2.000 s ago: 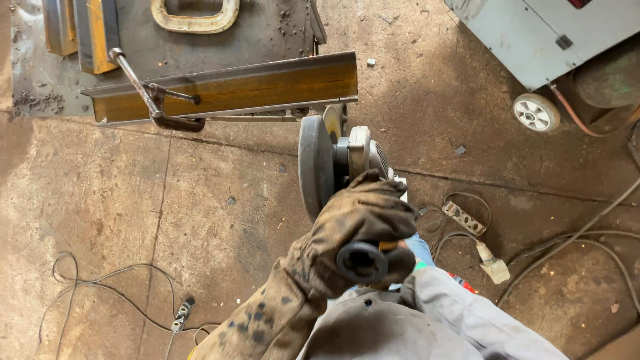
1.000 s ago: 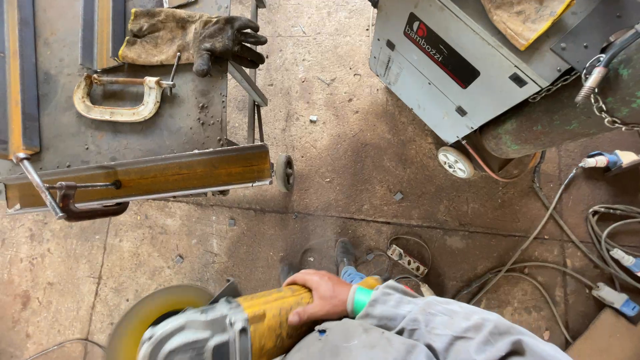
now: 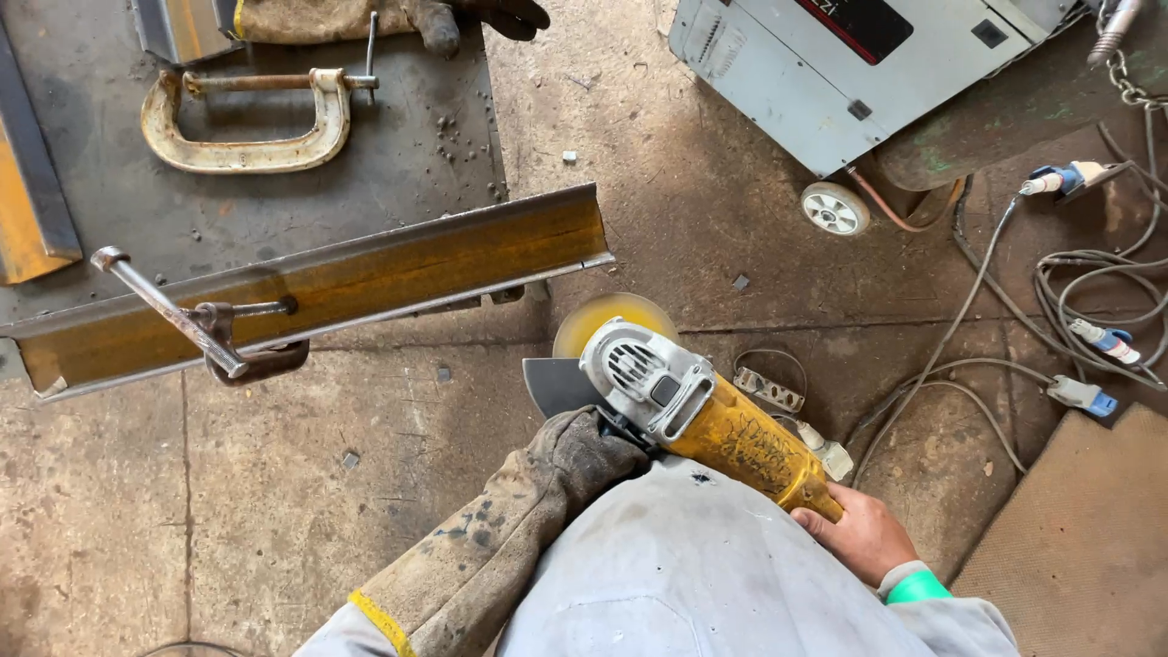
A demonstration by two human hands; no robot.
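Note:
A yellow angle grinder (image 3: 730,438) lies across the front of my body, its grey head and yellowish disc (image 3: 616,319) just below the free end of a steel angle bar (image 3: 438,251). My left hand (image 3: 593,456), in a stained leather welding glove, is closed at the side of the grinder head by the dark guard (image 3: 558,385); the side handle is hidden. My bare right hand (image 3: 862,529) grips the rear of the yellow body. A rusty C-clamp (image 3: 260,358) holds the angle bar at the table edge. The disc does not touch the bar.
On the metal table (image 3: 91,164) lie a white C-clamp (image 3: 246,151), a leather glove (image 3: 338,20) and more angle pieces (image 3: 23,201). A wheeled grey welding machine (image 3: 812,82) stands at upper right. Cables (image 3: 967,310), a power strip (image 3: 769,391) and a brown mat (image 3: 1077,538) are on the floor.
The grinder has swung from the lower left to nearer the bar's end, its head now pointing up and left. My gloved left hand, out of sight one second ago, is back at the grinder head.

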